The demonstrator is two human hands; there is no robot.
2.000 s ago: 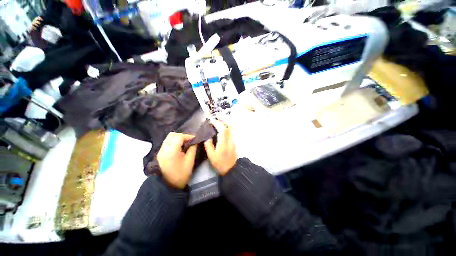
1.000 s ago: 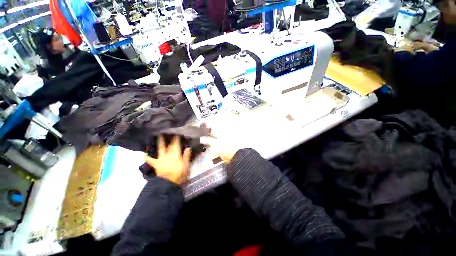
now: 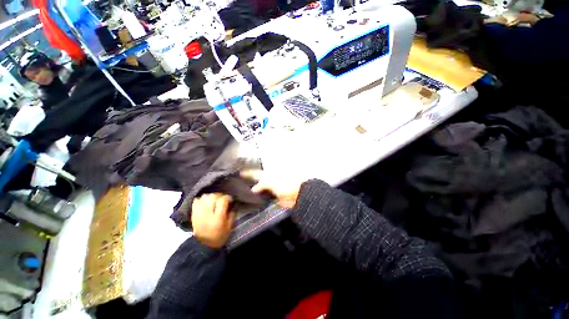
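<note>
A dark grey-brown garment piece lies crumpled left of the white sewing machine, its near part reaching the table's front edge. My left hand is closed on the near edge of the garment piece. My right hand is at the cloth just in front of the machine's needle end, fingers blurred and bright; it seems to touch the cloth, but its grip cannot be told. The presser foot and needle are washed out by glare.
The white table has brown-yellow tape at its left. A dark garment pile is at right. A small flat packet lies by the machine head. Black straps hang round it. A person is at the far left.
My left hand was spread open on the cloth one second ago and has now closed on its edge. The near cloth is drawn toward the table's front edge. The view has shifted slightly.
</note>
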